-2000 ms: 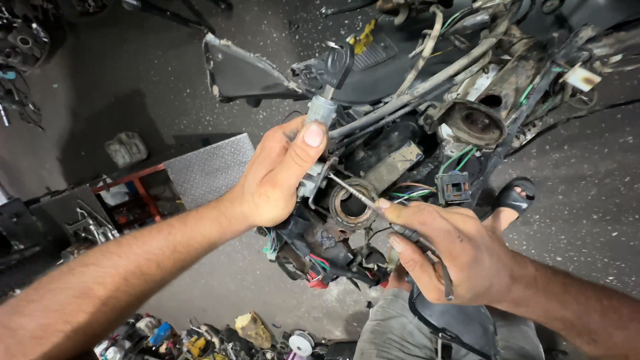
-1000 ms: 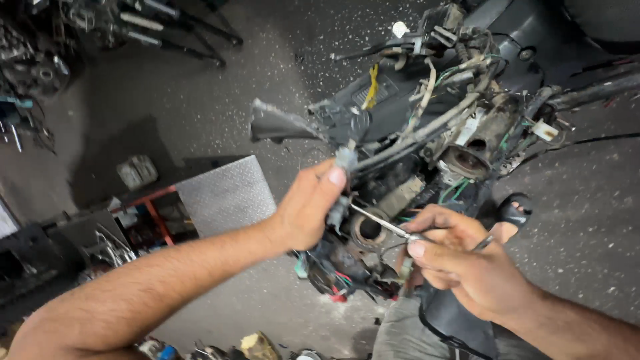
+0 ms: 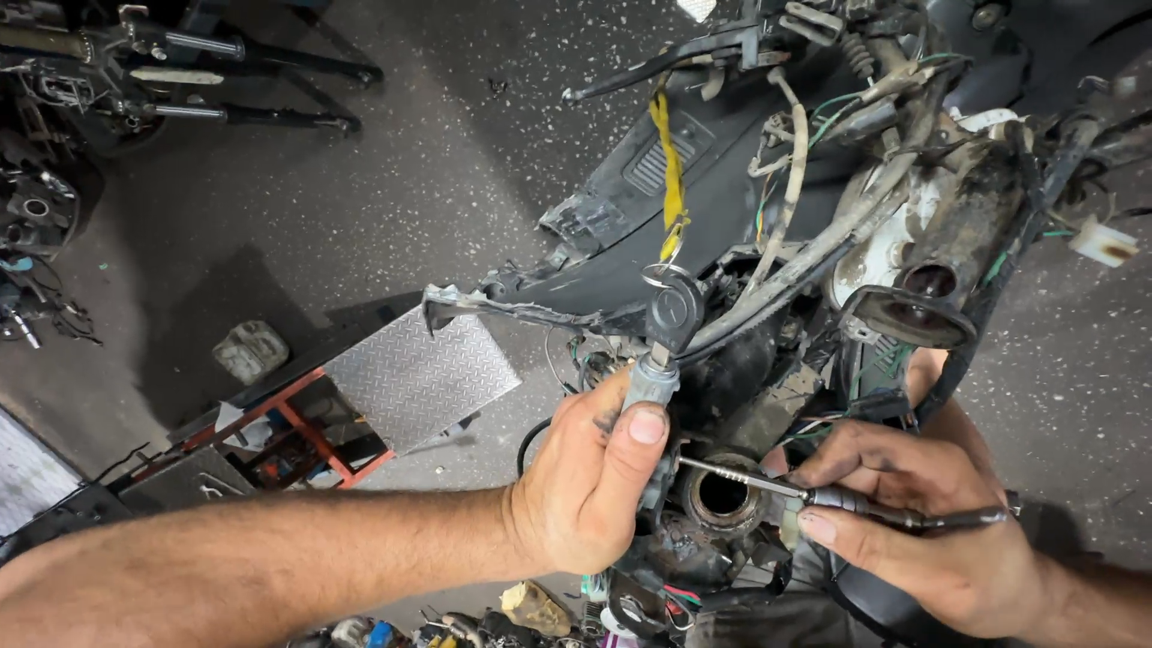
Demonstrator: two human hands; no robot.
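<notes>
My left hand [image 3: 589,477] is closed around a metal ignition lock cylinder [image 3: 652,382]. A key with a black head [image 3: 674,310] is in the lock's upper end, and a ring joins it to a yellow strap [image 3: 669,171]. Between the thumb and fingers of my right hand [image 3: 909,522] is a thin-shafted metal hand tool [image 3: 837,500], its exact kind unclear. Its tip points left and reaches the lower part of the lock, partly hidden by my left hand. Below the shaft lies the round opening of a metal tube [image 3: 723,495] on a partly stripped motor scooter frame.
Cables [image 3: 810,256] and a black plastic body panel [image 3: 576,288] extend above my hands. A brake lever [image 3: 639,70] juts out at the top. At left are a diamond-plate metal sheet [image 3: 423,373], a red metal frame [image 3: 306,427] and fork legs [image 3: 261,58]. Loose parts lie along the bottom edge.
The view has shifted, bringing more of the fork legs into sight. Both hands keep hold of the lock and the tool, with the tool's tip still at the lock.
</notes>
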